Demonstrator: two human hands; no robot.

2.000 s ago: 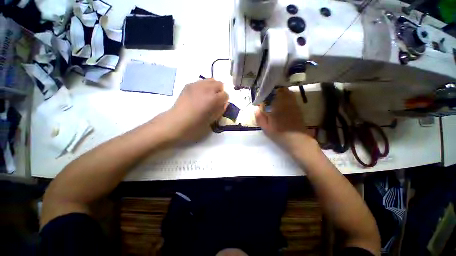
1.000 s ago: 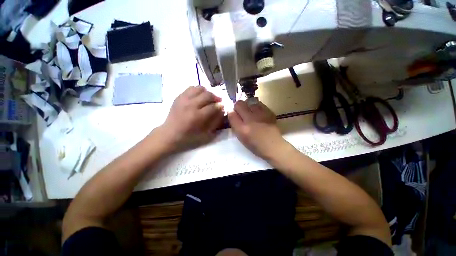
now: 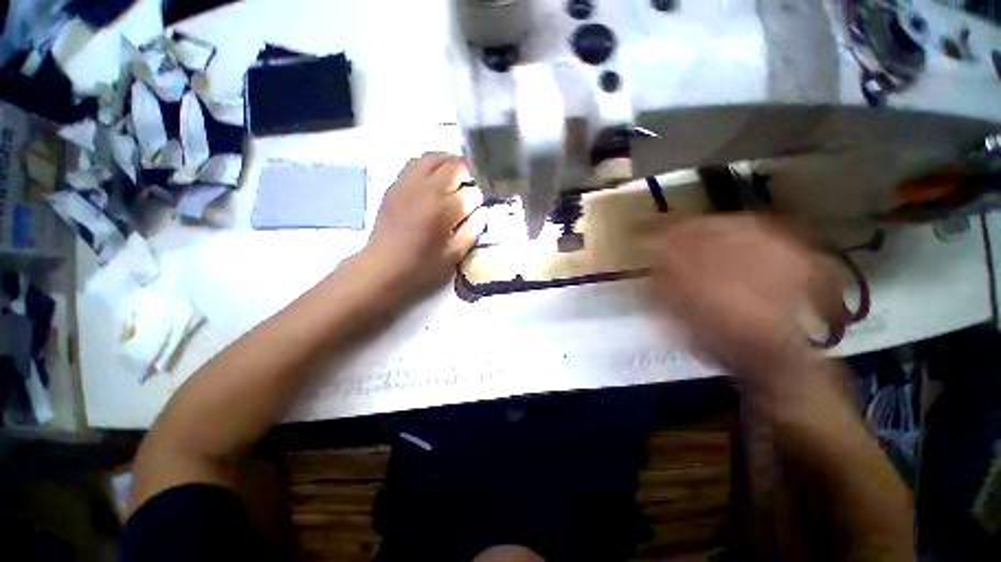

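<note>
My left hand (image 3: 426,217) is beside the needle area of the white sewing machine (image 3: 703,55), fingers curled; glare and the fingers hide whether it holds a piece. My right hand (image 3: 746,280) is blurred and lies over the scissors, right of the machine bed plate (image 3: 615,225). Only part of the dark red scissor loops (image 3: 858,288) shows beside it; its grip cannot be made out. The presser foot area (image 3: 570,225) shows between the hands. A stack of dark fabric rectangles (image 3: 300,94) and a flat grey rectangle (image 3: 310,197) lie to the left.
A tangled heap of black-and-white cut pieces (image 3: 165,126) lies at far left. Thin white pieces (image 3: 143,318) lie near my left forearm. A side shelf with a box (image 3: 33,198) stands at the left edge. The white table's front edge runs before me.
My right hand has moved from the needle area rightward to the scissors. My left hand stays by the needle area. The dark piece seen between the hands earlier no longer shows.
</note>
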